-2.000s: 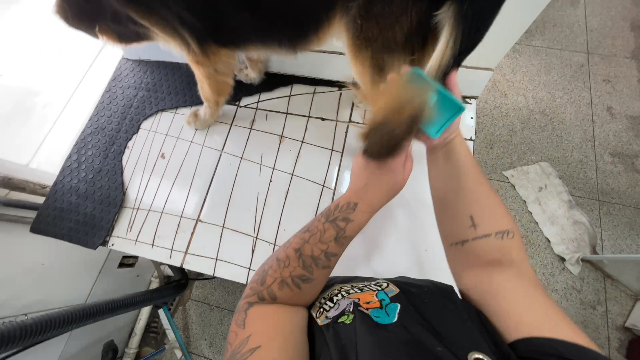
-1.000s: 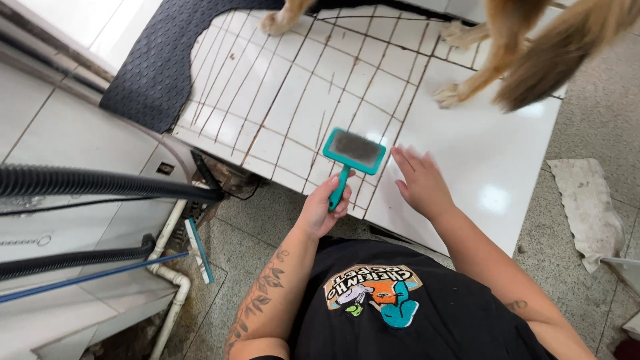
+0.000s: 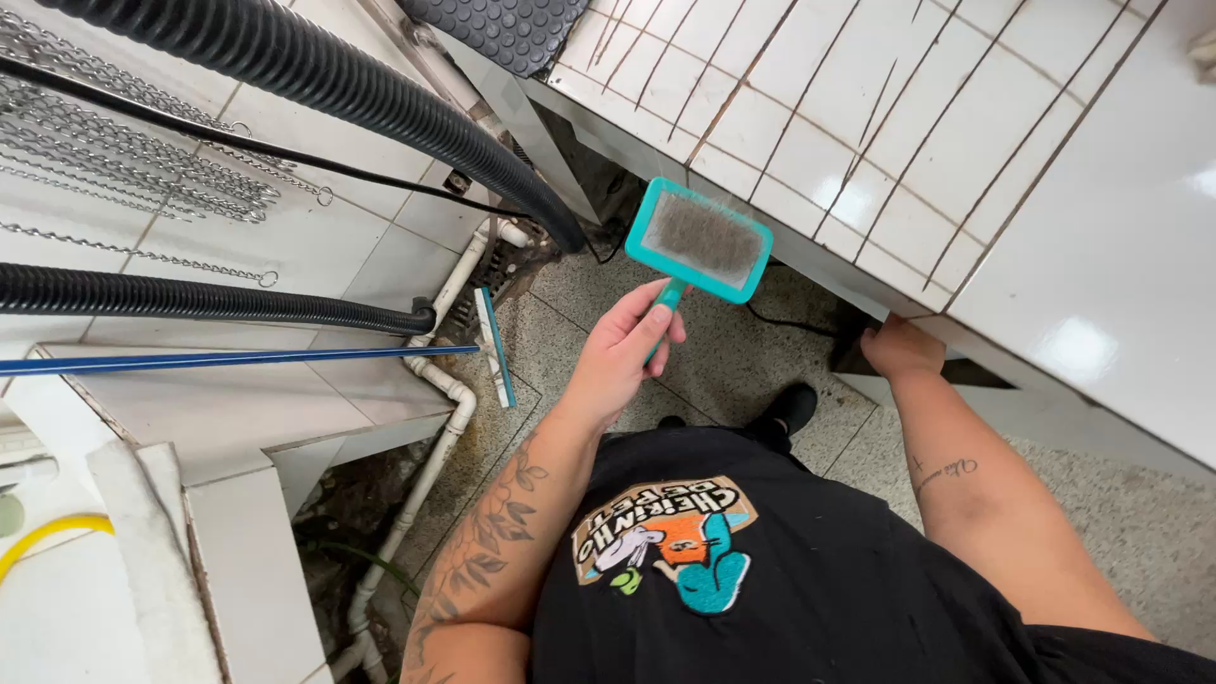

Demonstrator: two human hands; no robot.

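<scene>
A teal slicker brush (image 3: 701,239) is in my left hand (image 3: 632,347), its handle between thumb and fingers and its pin face turned up. Grey-brown hair fills the pins, and fine strands stick out past the top edge. My right hand (image 3: 902,350) reaches under the front edge of the white tiled table (image 3: 855,123); its fingers are hidden there, so what they touch cannot be seen. A small pale furry part, perhaps a paw (image 3: 1205,57), shows at the far right edge on the tabletop.
Black corrugated hoses (image 3: 380,104) run along the left, near hanging metal chains (image 3: 142,152). A blue-handled squeegee (image 3: 494,347) stands by white pipes (image 3: 456,399). A black rubber mat (image 3: 513,28) lies on the table's far corner. A black cable crosses beneath the table.
The brush, earlier at the dog's leg, is now away from the dog in my left hand. My right hand has dropped from above the tabletop to below its edge. The view has swung left.
</scene>
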